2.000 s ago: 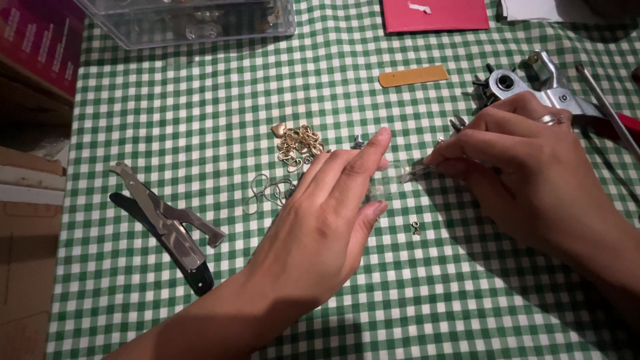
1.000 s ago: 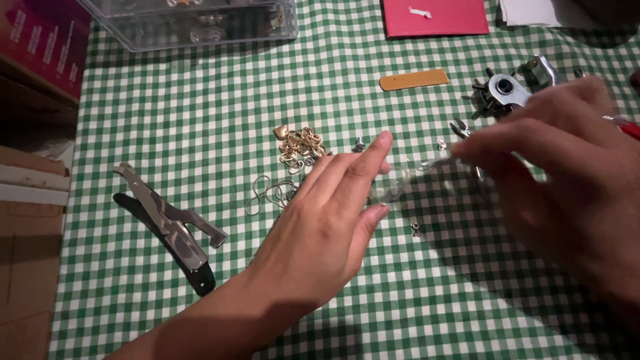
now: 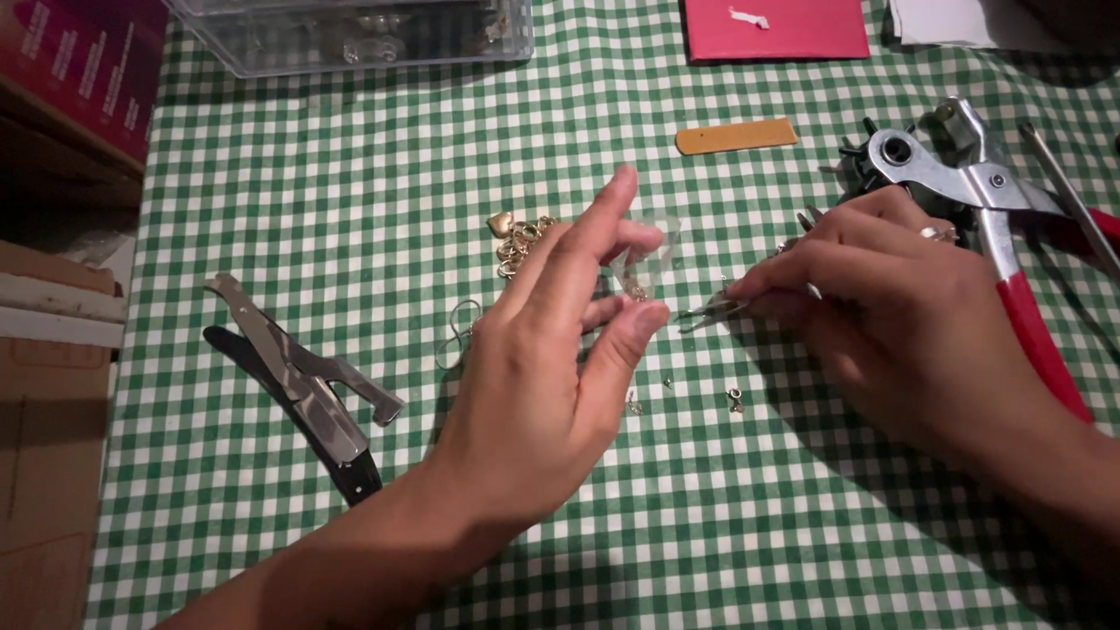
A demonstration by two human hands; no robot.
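My left hand holds a small clear plastic bag with tiny metal findings in it, between thumb and fingers. To its right, my right hand grips metal tweezers, whose tips point left toward the bag. Just below them a tiny metal piece, another small finding and a small metal clasp lie on the checked cloth. A gold-coloured chain with a heart charm lies partly hidden behind my left fingers, beside a thin looped cord or wire.
A folding multi-tool lies left. A red-handled revolving hole punch and a metal rod are at right. Farther back are a tan strip, a red booklet or card, white paper and a clear plastic case.
My right hand has come back left and down from its blurred place a second ago. Small metal pieces now show on the cloth below the bag, and my left hand holds the bag more upright.
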